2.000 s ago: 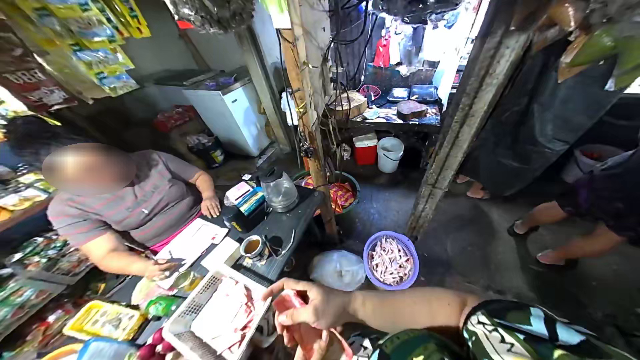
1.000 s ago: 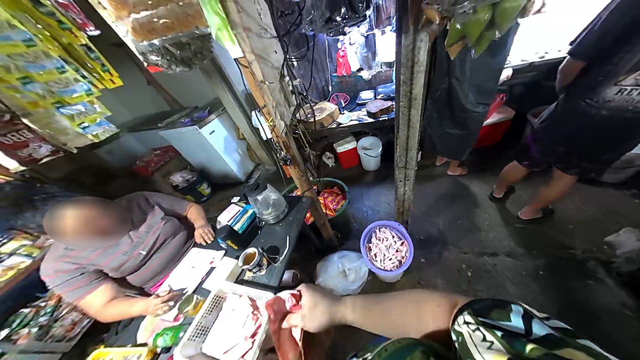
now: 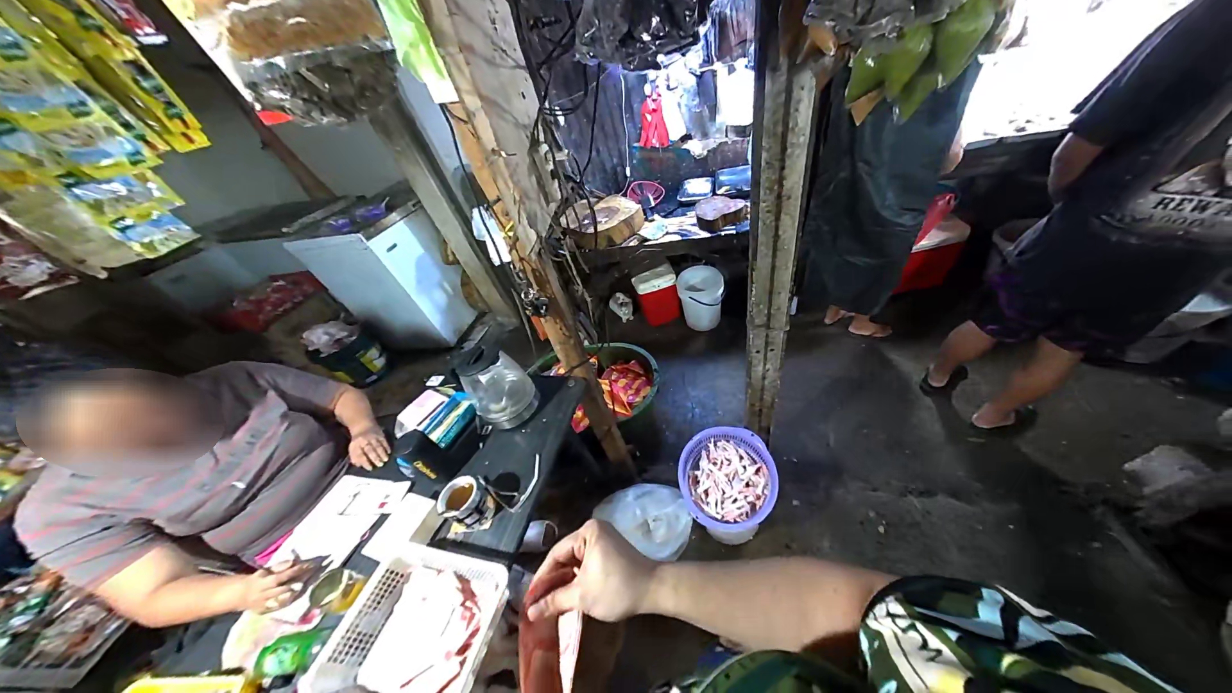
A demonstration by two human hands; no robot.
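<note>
My right hand (image 3: 597, 576) reaches in at the bottom centre and grips the top of a reddish strip of raw meat (image 3: 549, 640), which hangs down past the lower frame edge. Just left of it a white plastic basket (image 3: 385, 577) holds pale and red raw meat (image 3: 423, 626), partly washed out by bright light. My left hand does not show. Beyond my right hand lie a translucent plastic bag (image 3: 647, 520) and a purple basket (image 3: 685, 472) filled with pale pieces that look like chicken feet (image 3: 730, 481).
A seated person (image 3: 221, 462) is at the dark table (image 3: 539, 423) with papers, a glass pitcher (image 3: 496, 385) and a mug (image 3: 464, 500). A wooden post (image 3: 568, 366) and a concrete post (image 3: 770, 289) stand ahead. Another person (image 3: 1107, 212) stands at right.
Two seconds ago my right hand was over the white basket's right edge; now it is to the right of the basket, with the meat strip hanging from it.
</note>
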